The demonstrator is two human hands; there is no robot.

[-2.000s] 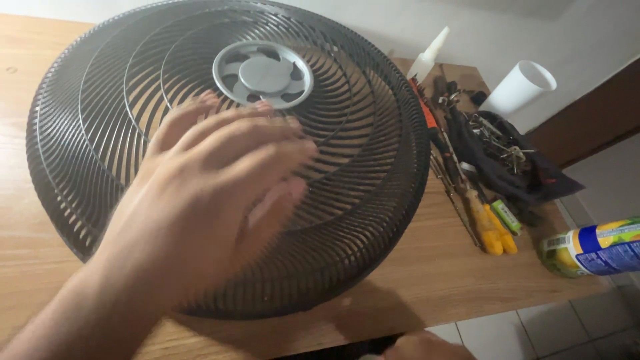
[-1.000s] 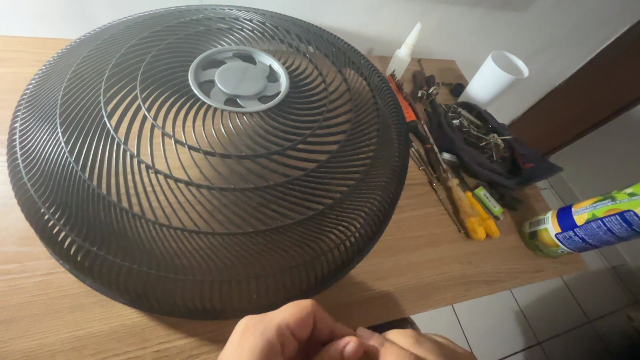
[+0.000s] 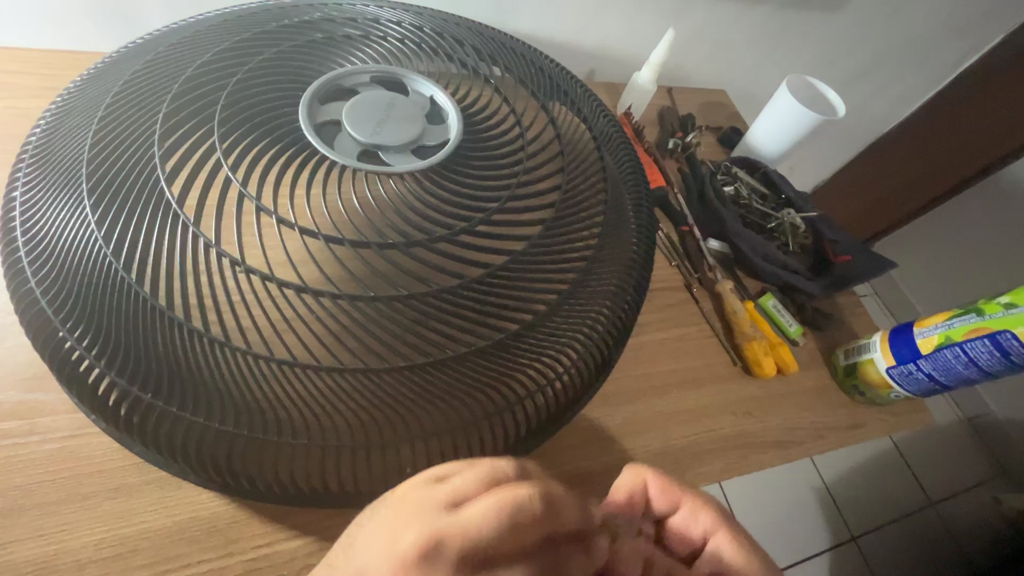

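Note:
A black plastic fan grille with a grey round centre badge lies on the wooden table. Just off its near rim, at the bottom of the view, my left hand has its fingers curled, back of the hand up. My right hand meets it fingertip to fingertip, also curled. The fingers hide whatever may be between them, so I cannot tell whether either hand holds something.
Right of the grille lie yellow-handled screwdrivers, an orange-handled tool and a dark cloth pouch of metal bits. Behind stand a white cup and a glue bottle. A labelled green-and-yellow container is at the right edge, above floor tiles.
My left hand was over the grille two seconds ago; it has come back to the near edge and joined my right hand. The grille now looks larger in view.

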